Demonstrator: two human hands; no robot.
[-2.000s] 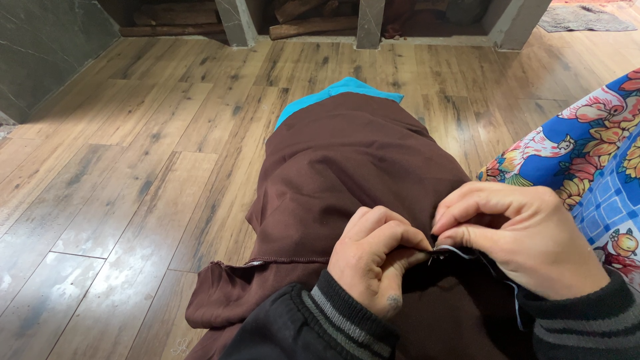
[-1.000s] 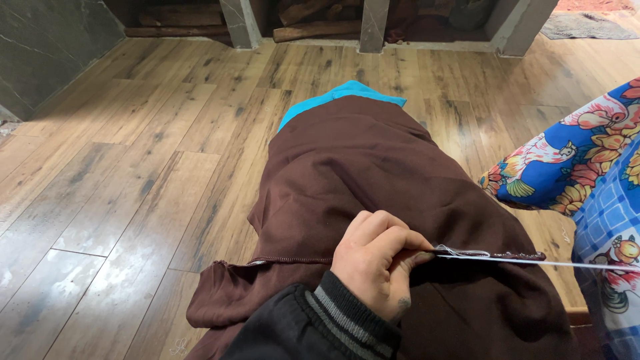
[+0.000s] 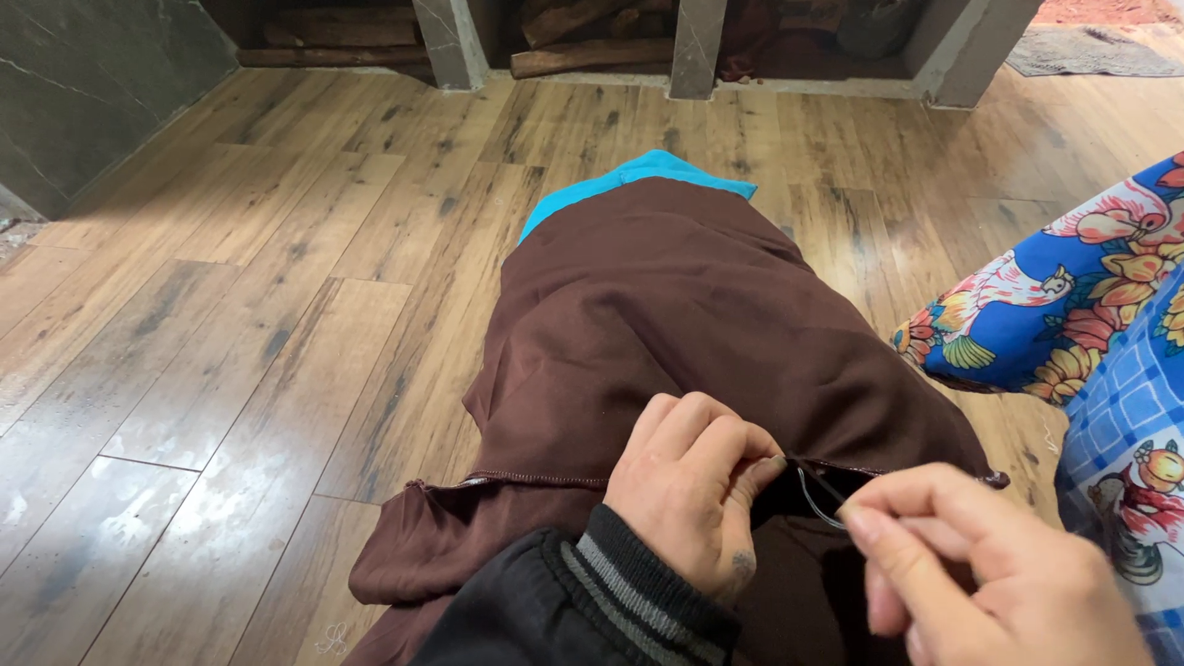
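Observation:
Brown cloth with a stitched edge lies draped in front of me, and turquoise cloth shows past its far end. My left hand pinches the edge of the brown cloth between thumb and fingertips. Just right of it, my right hand has thumb and forefinger closed on a pale thread that loops from the cloth edge. Whether a needle is between those fingers cannot be told. A dark gap opens in the cloth below both hands.
Patterned blue cloth with birds and flowers hangs at the right. Firewood lies in stone-sided compartments beyond the wood-plank floor. A grey mat lies at the far right, and a loose white thread at the lower left.
My right hand, out of view one second ago while the thread stretched taut to the right, is back near the cloth edge. The thread now hangs in a short loop. My left hand keeps its pinch.

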